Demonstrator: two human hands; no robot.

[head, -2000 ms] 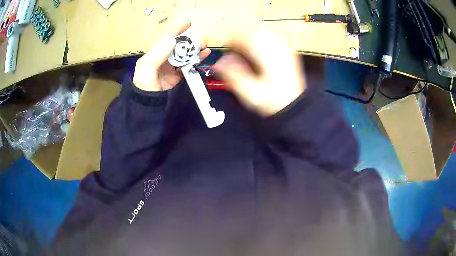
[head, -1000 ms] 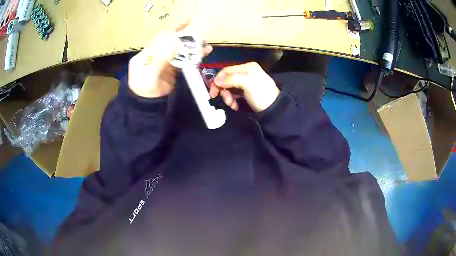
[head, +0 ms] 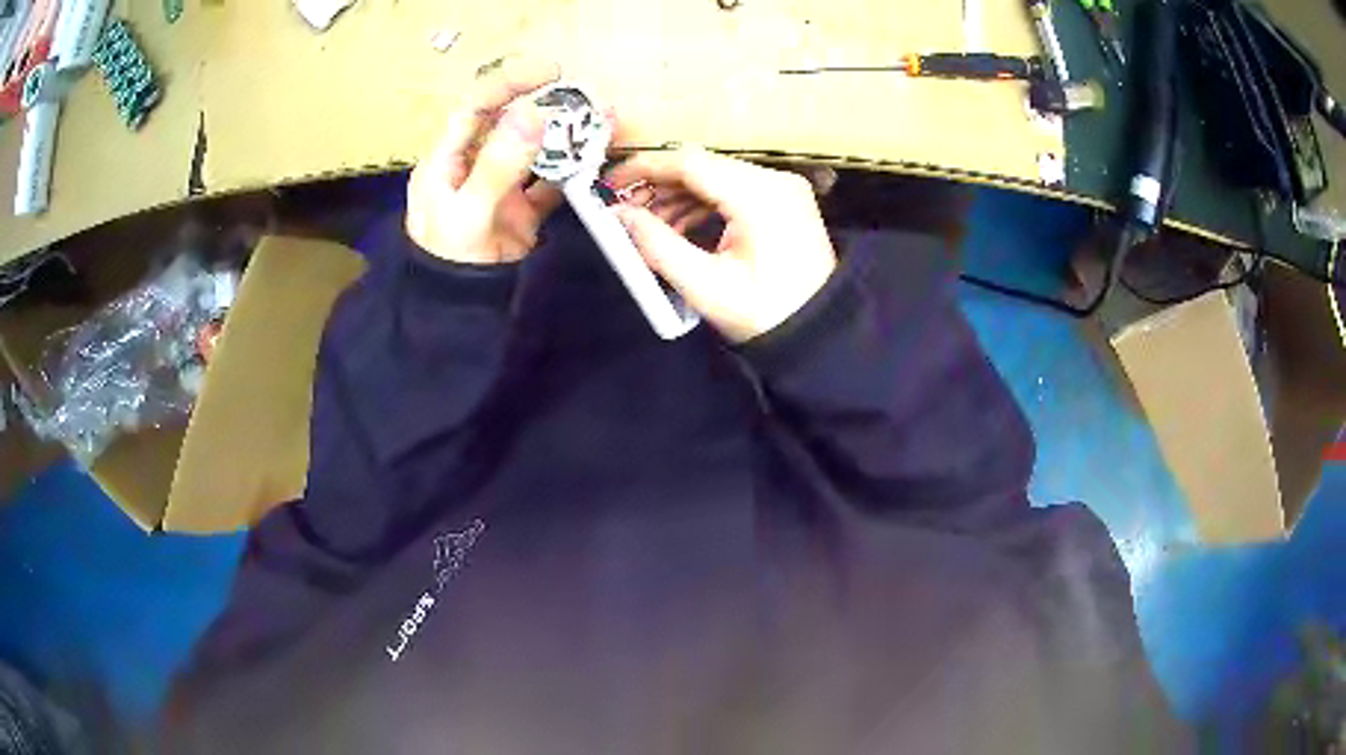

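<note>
A white device housing [head: 626, 258] with a round hollow head and a slim handle is held over my lap at the bench edge, its handle slanting down to the right. My left hand [head: 475, 185] holds the round head from the left. My right hand [head: 738, 236] is at the upper handle, its thumb and fingers closed around small reddish and dark parts, perhaps lead wires [head: 635, 192], beside the head. The fingers hide exactly what is pinched.
An orange-black screwdriver [head: 967, 67] lies on the tan bench [head: 827, 111]. A soldering iron [head: 1156, 140] with black cord is at the right. A green board panel [head: 126, 74] and white housings [head: 37, 140] are at the left. Open cardboard boxes [head: 244, 398] stand below on both sides.
My right hand has moved in to the upper handle and now partly covers the handle. My left hand and the housing have shifted slightly right.
</note>
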